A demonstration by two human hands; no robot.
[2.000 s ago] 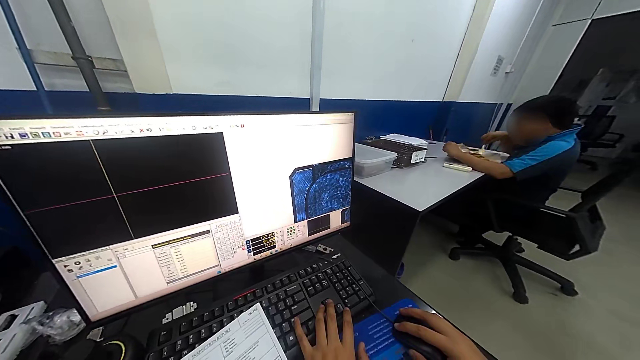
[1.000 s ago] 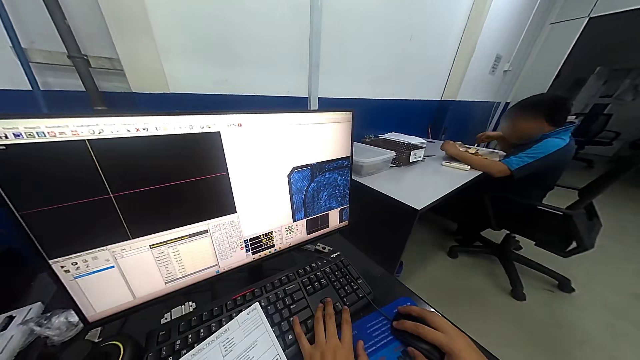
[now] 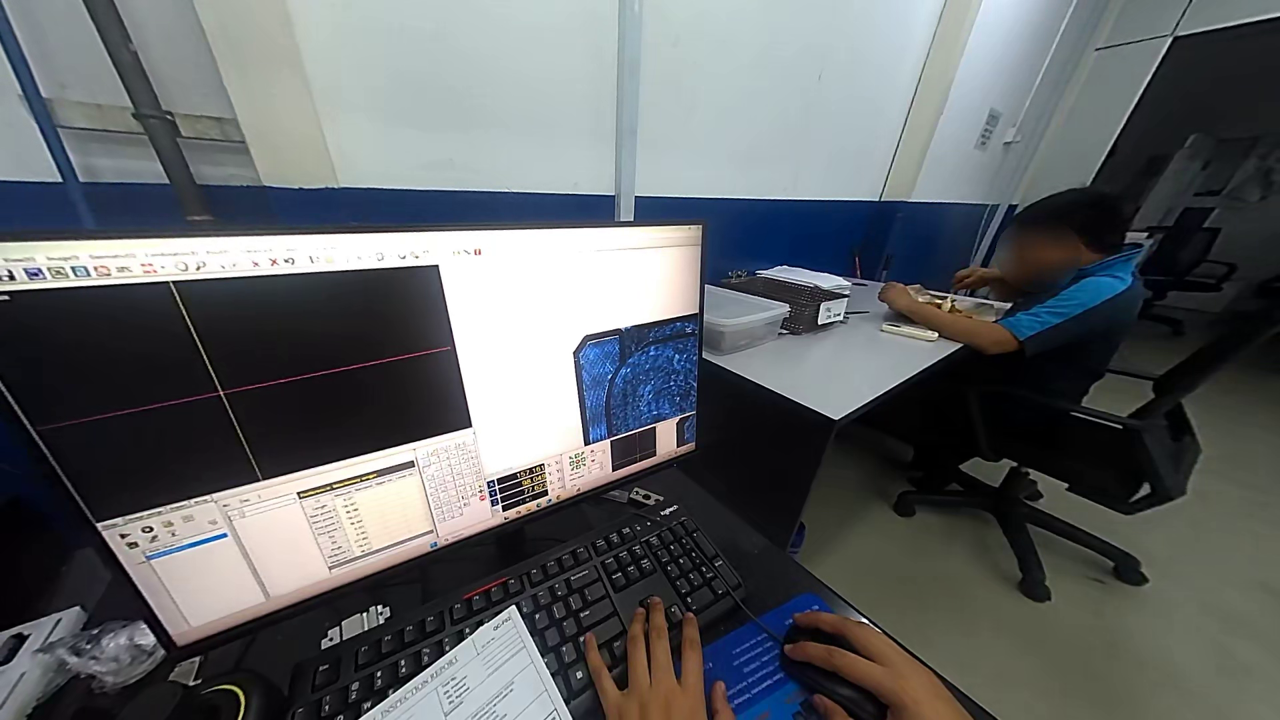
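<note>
My left hand [image 3: 655, 665] rests with fingers spread on the black keyboard [image 3: 590, 590], near its arrow keys. On a blue mouse pad [image 3: 745, 660], my right hand [image 3: 875, 665] is curved over a black computer mouse [image 3: 825, 670]. A printed paper form [image 3: 480, 675] lies over the keyboard's lower left part. Behind the keyboard stands a wide monitor [image 3: 560, 290]; its screen has a black panel with crossing yellow and pink lines, a blue textured picture at the right, and small tables and number readouts along the bottom.
Crumpled clear plastic [image 3: 105, 650] lies at the far left. A white-topped table [image 3: 830, 370] to the right bears a clear plastic box [image 3: 745, 318] and a black basket [image 3: 795, 300] with papers. A person [image 3: 1075, 300] in a dark and blue shirt sits there on a wheeled office chair [image 3: 1100, 440].
</note>
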